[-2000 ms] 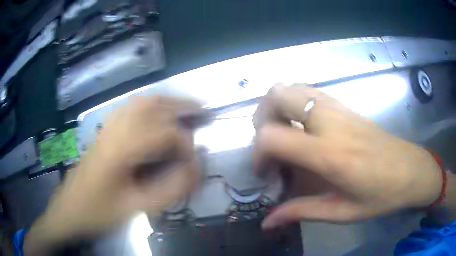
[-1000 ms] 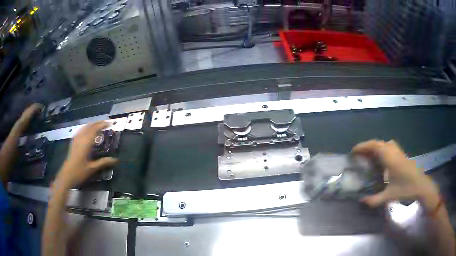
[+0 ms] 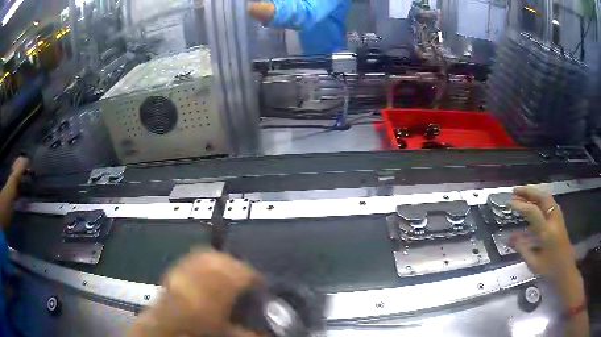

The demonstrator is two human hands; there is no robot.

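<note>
My left hand is blurred at the bottom edge, left of centre. It is shut on a dark carrier fixture, also blurred, with a bright round spot on it; the frame cuts both off. My right hand is at the right, thumb and fingers around the right end of another carrier fixture, which lies on the green belt. The hand covers part of it. Just left of it, a carrier fixture lies on the belt with two round seats and a lower plate with small holes.
The dark-green belt runs between silver guide rails. Another fixture sits on the belt at left, near another person's hand. Beyond are a red parts tray, a beige fan box and a blue-sleeved person.
The view has lifted. The fixture in my right hand has come down onto the belt, right of the other one. My left hand has moved from over the belt towards me with a fixture.
</note>
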